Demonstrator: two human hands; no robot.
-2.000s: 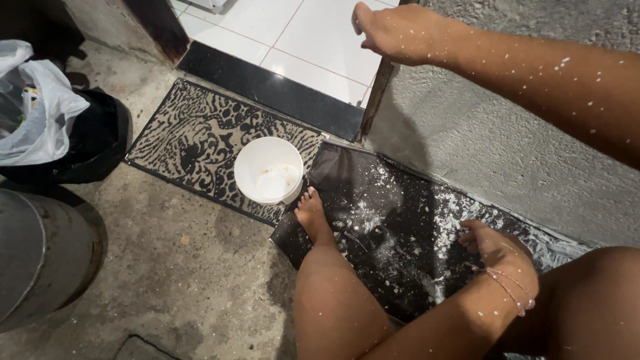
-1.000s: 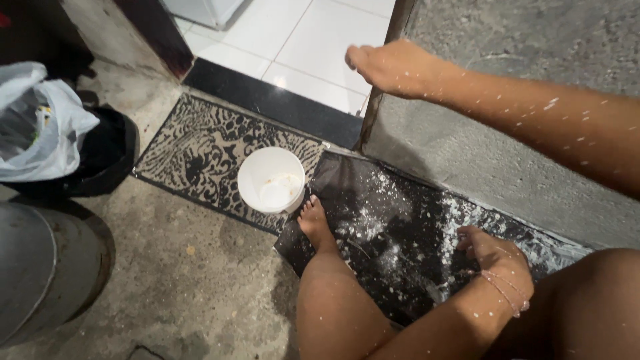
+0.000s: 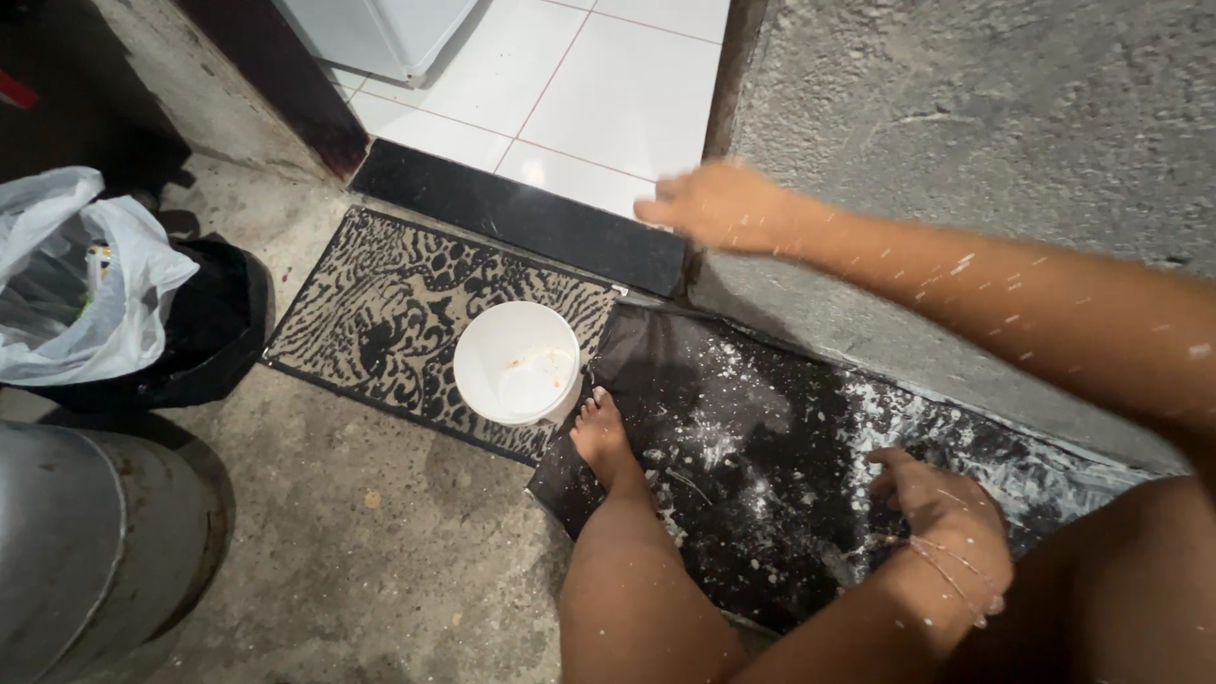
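My right hand (image 3: 717,204) reaches in from the right, blurred, with curled fingers over the end of the black door sill (image 3: 522,214). Its fingertips are too unclear to show whether it holds anything. My left hand (image 3: 936,503), with a thin bracelet at the wrist, hovers over or touches a black sheet (image 3: 731,456) smeared and speckled with white; no object shows in it. White specks lie on both arms. A white plastic tub (image 3: 518,366) with some residue inside stands on the patterned doormat (image 3: 389,323), beside my bare foot.
A white plastic bag (image 3: 123,304) with rubbish sits in a black bag (image 3: 223,323) at the left, above a large metal drum (image 3: 66,551). White floor tiles (image 3: 608,85) lie beyond the sill. A rough grey wall (image 3: 950,123) rises at the right.
My right hand has come down in the view, closer to the door sill. My left hand stays over the black sheet, and the tub has not moved on the doormat.
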